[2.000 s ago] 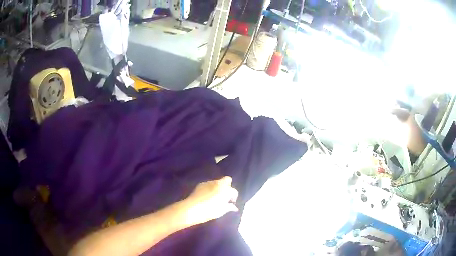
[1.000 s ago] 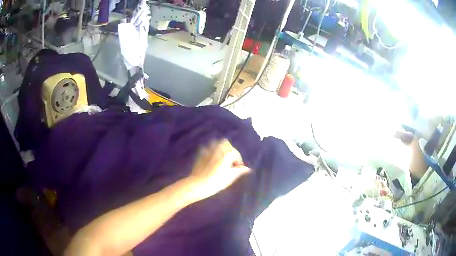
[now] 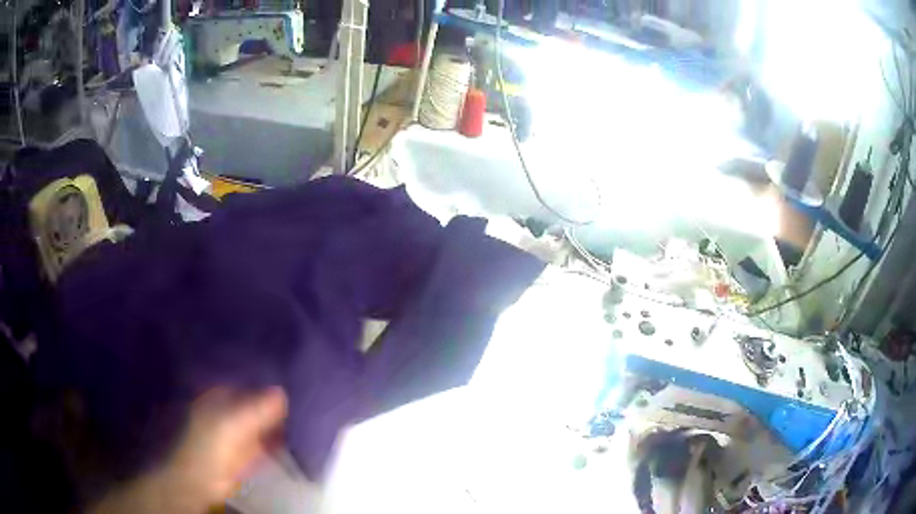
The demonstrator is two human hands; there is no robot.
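Dark purple cloth (image 3: 271, 271) lies in a large, loosely folded heap across the left and middle of the view. A pointed part of it reaches right, towards the glaring white table surface (image 3: 452, 442). My left hand (image 3: 231, 437) is low at the left, over the cloth's lower part. It is blurred and in shade, so its grip on the cloth cannot be told. My right hand is not in view. The white sewing machine head with a blue stripe (image 3: 708, 376) is at the lower right. Glare hides its needle area.
A yellowish square with a round grille (image 3: 68, 223) stands at far left. A beige thread cone (image 3: 444, 92) and a red one (image 3: 472, 112) stand behind the cloth. Scraps (image 3: 673, 276) lie behind the machine head. White cords (image 3: 854, 432) hang at its right end. Another sewing machine (image 3: 246, 38) is at back left.
My left hand has moved from the middle of the cloth down and left, towards the lower left. The view has turned right, showing more of the machine head.
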